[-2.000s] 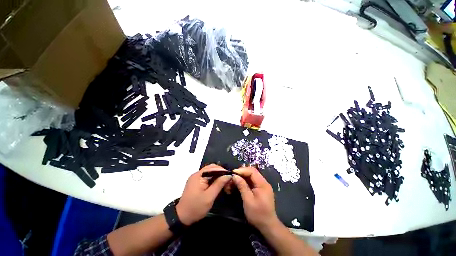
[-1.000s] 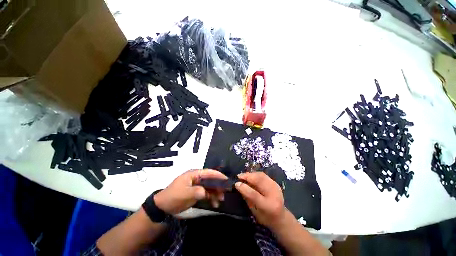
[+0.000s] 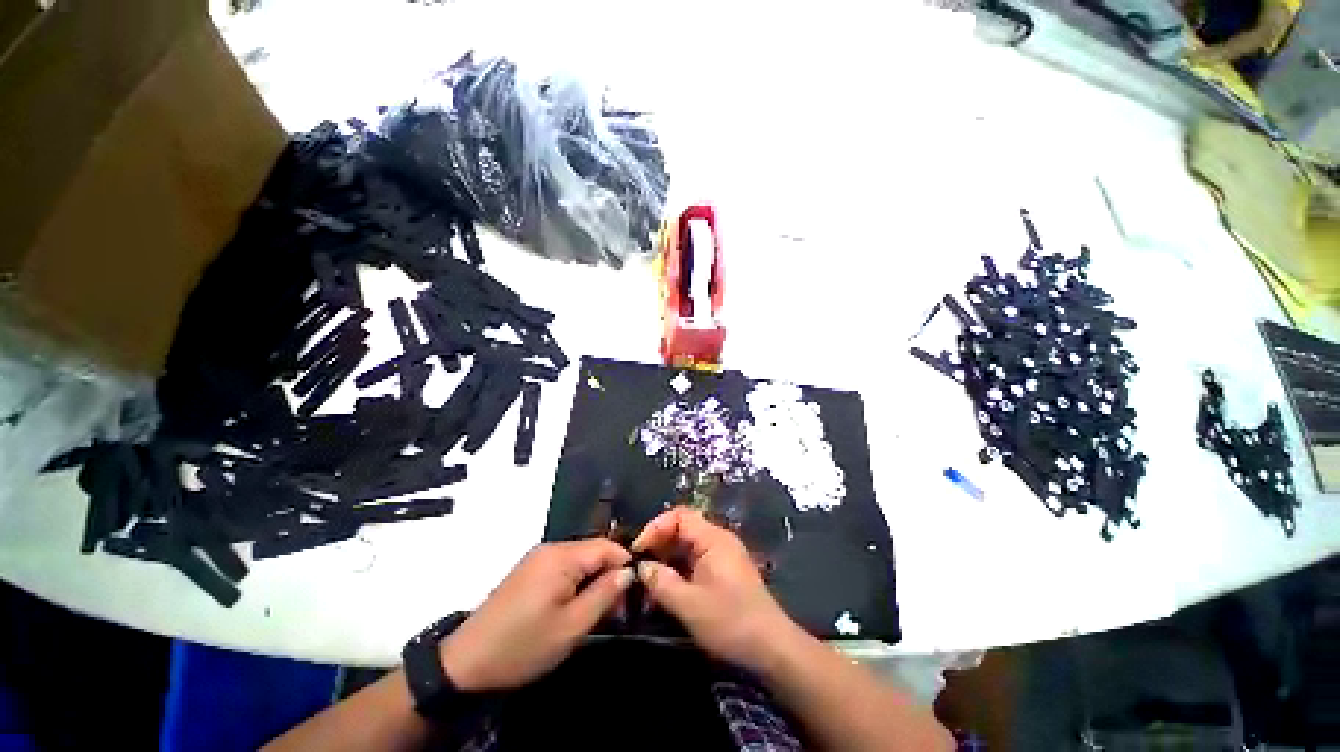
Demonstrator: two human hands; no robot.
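Note:
My left hand (image 3: 547, 599) and my right hand (image 3: 708, 583) meet fingertip to fingertip over the lower left of the black work mat (image 3: 860, 551). Both pinch a small black fabric tab (image 3: 634, 563), mostly hidden by the fingers. Whether a stud sits in it cannot be seen. A heap of tiny silver-purple metal parts (image 3: 691, 441) lies on the mat beyond my hands. A heap of tiny white pieces (image 3: 797, 445) lies just right of it. Plain black tabs (image 3: 382, 426) are piled at the left. Tabs with white dots (image 3: 1051, 382) are piled at the right.
A red tape dispenser (image 3: 692, 287) stands beyond the mat. A clear bag of black tabs (image 3: 551, 162) and a brown cardboard box (image 3: 147, 191) are at the back left. A blue-handled tool (image 3: 964, 483) lies right of the mat. Part of a person (image 3: 1249, 33) shows at the top right.
The view has shifted. One second ago my left hand held the tab lengthwise with its flat side showing; now both hands' fingertips are close together around it and it is mostly hidden.

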